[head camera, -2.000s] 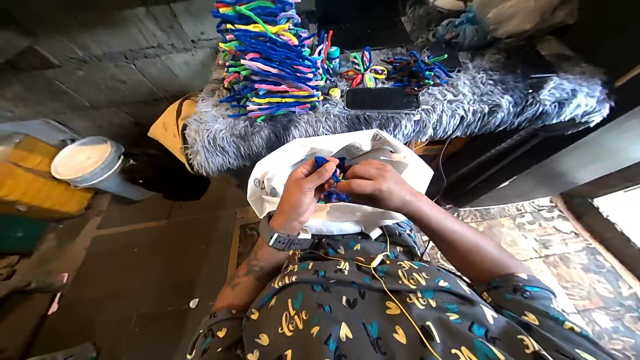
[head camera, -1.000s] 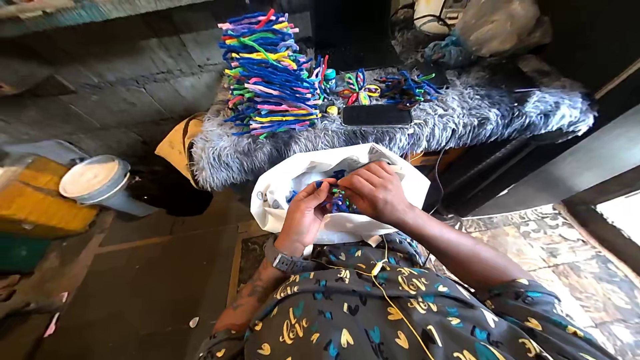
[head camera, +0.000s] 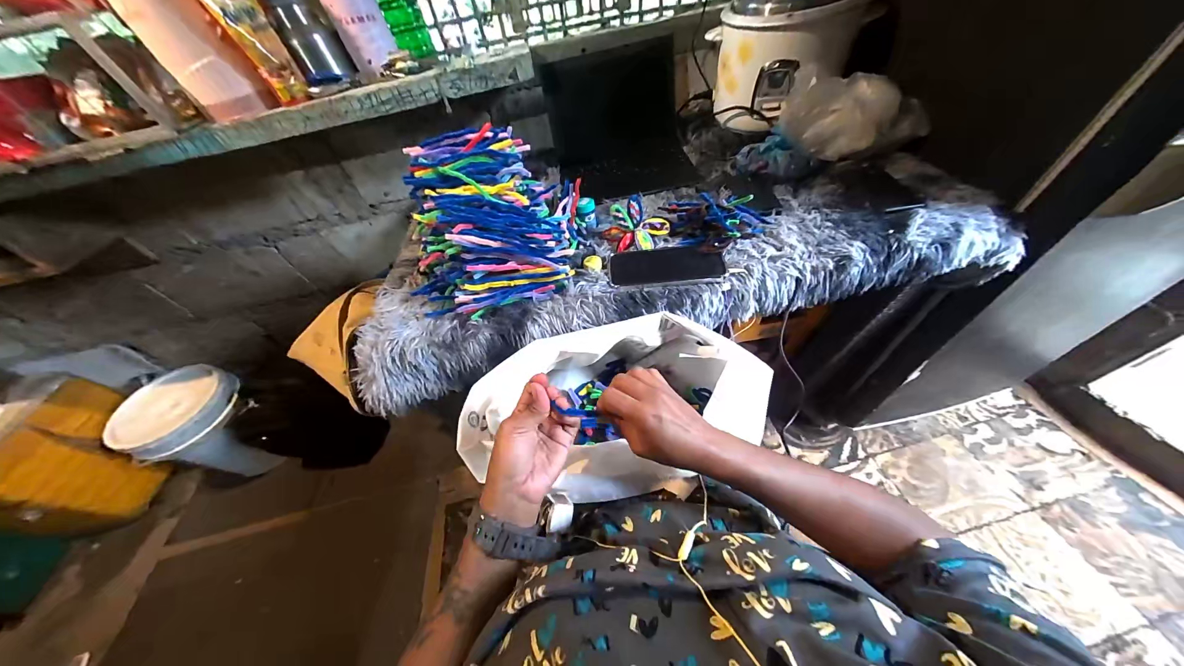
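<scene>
My left hand (head camera: 534, 444), with a watch on its wrist, pinches a blue fuzzy strand (head camera: 575, 410) between thumb and fingers over an open white bag (head camera: 509, 370) on my lap. Close on its right, my right hand (head camera: 652, 416) is curled with its fingertips at the same strand; its grip is partly hidden. Short multicoloured fuzzy pieces (head camera: 592, 433) lie inside the bag below both hands. Beyond the bag, a tall stack of colourful fuzzy strands (head camera: 490, 222) rests on the fur-covered table.
On the grey fur cover (head camera: 786, 268) lie a black phone (head camera: 668, 265), a multicoloured flower shape (head camera: 635, 227) and a dark bundle of strands (head camera: 717, 220). A rice cooker (head camera: 772, 55) and a plastic bag (head camera: 846, 116) stand behind. A lidded bucket (head camera: 176, 416) is at the left.
My left hand has opened up somewhat, its palm now turned upward, and a blue strand shows between the hands. The view has shifted, showing more of the shelf and cooker.
</scene>
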